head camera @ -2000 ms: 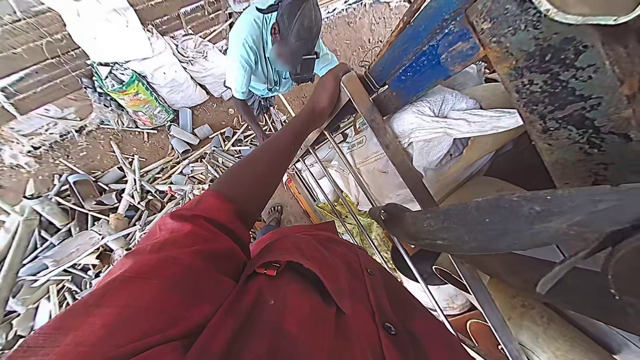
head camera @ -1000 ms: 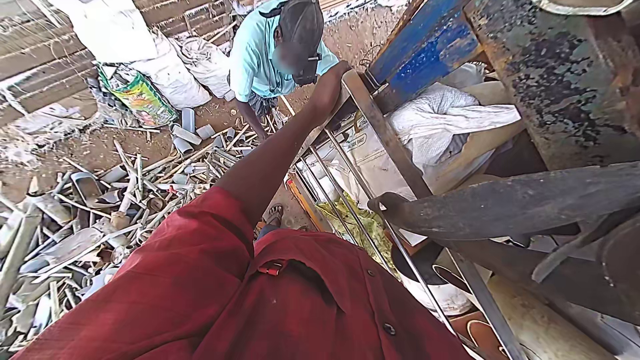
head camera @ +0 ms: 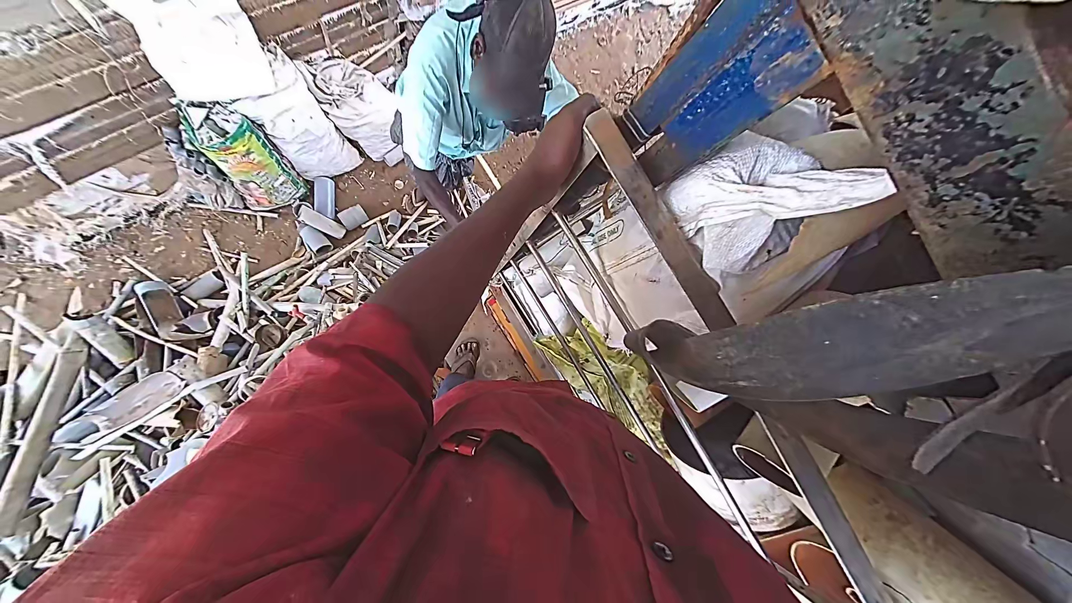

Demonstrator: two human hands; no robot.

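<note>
My left arm, in a red sleeve, reaches up to the top of a metal frame with thin rods. At the frame's upper corner my left hand grips the bar, its fingers mostly hidden behind the wrist and the metal. My right hand is out of view. Just right of the frame lie a white woven sack and a yellow-green sheet or bag, seen partly through the rods. A dark, worn curved piece crosses the frame from the right.
A co-worker in a light blue shirt and cap bends beyond my arm. Broken pipe pieces and sticks cover the ground at left. Filled sacks stand behind them. Blue painted metal and a rusty panel rise at right.
</note>
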